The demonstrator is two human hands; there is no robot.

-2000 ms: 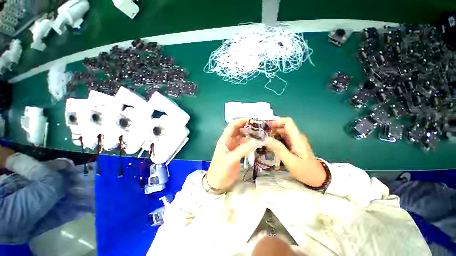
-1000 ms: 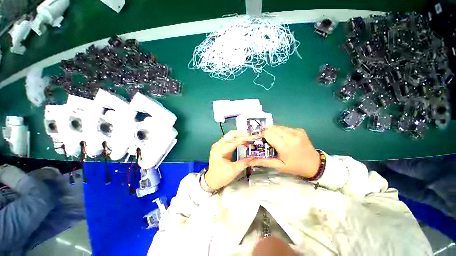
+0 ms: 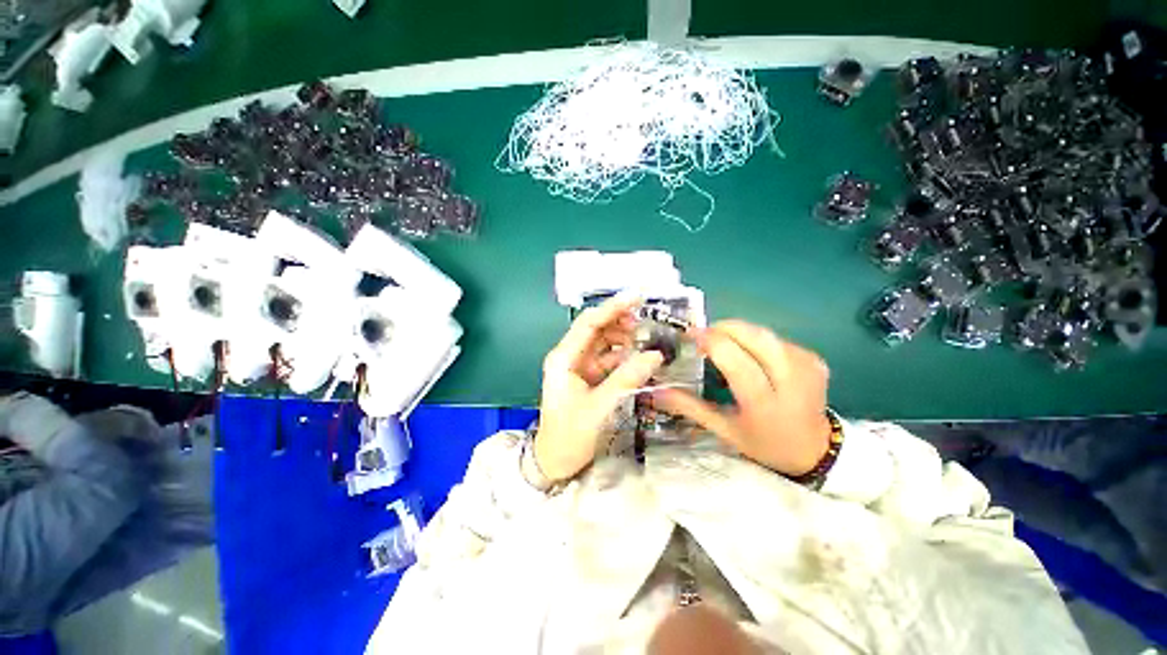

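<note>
A white camera housing [image 3: 618,271] lies at the bench's front edge, its open front towards me. My left hand [image 3: 584,393] grips a small dark camera module [image 3: 662,343] with a round lens at the housing's open front, thumb near the lens. My right hand [image 3: 758,390] is at the right side of the housing, thumb and forefinger close to its edge; whether it pinches a part is too blurred to tell. A dark cable hangs below the housing between the hands.
Four white housings [image 3: 387,323] stand in a row at left, behind them a heap of dark parts [image 3: 320,160]. White cords [image 3: 640,122] lie at the back centre. A large module pile [image 3: 1024,179] is at right. A blue bin [image 3: 288,537] sits below the left edge.
A second ago my hands were over the housing's opening, whose inside showed. Now the lens module covers the opening, held by my left hand, and my right hand has shifted slightly right.
</note>
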